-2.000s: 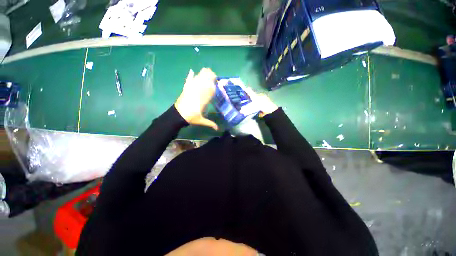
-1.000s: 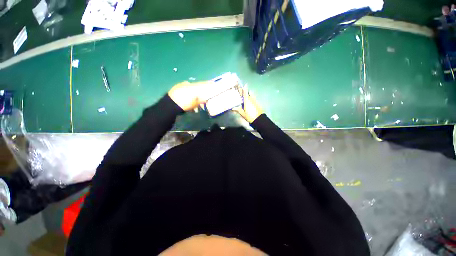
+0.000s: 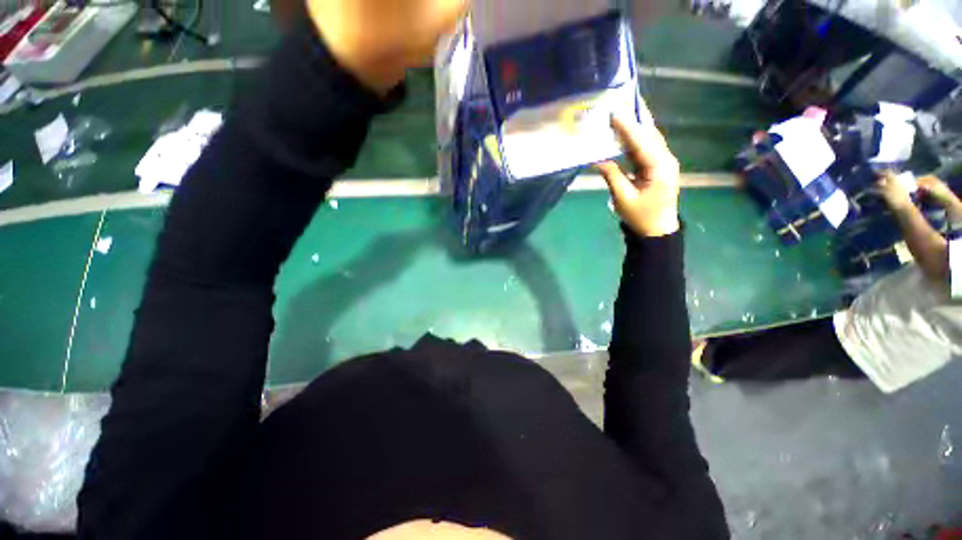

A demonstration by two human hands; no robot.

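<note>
The dark blue display box (image 3: 496, 200) stands on the green bench in front of me. Its white inner face and dark printed flap show at the top. My right hand (image 3: 649, 179) holds the box's right edge, thumb and fingers at the white part. My left hand (image 3: 385, 32) is raised at the top edge, to the left of the box, blurred and partly cut off. Whether it holds anything cannot be told. No single small carton shows in either hand.
A white paper pile (image 3: 177, 150) lies beyond the pale rail (image 3: 717, 180). A white tray (image 3: 69, 47) is at the far left. Blue boxes (image 3: 796, 185) with white papers are at the right, beside another person's hands (image 3: 912, 200). Clear plastic (image 3: 53, 454) hangs at the lower left.
The view has shifted. Both hands have moved from the small carton near my body out to the display box area. My left hand is raised high; my right hand is now on the display box.
</note>
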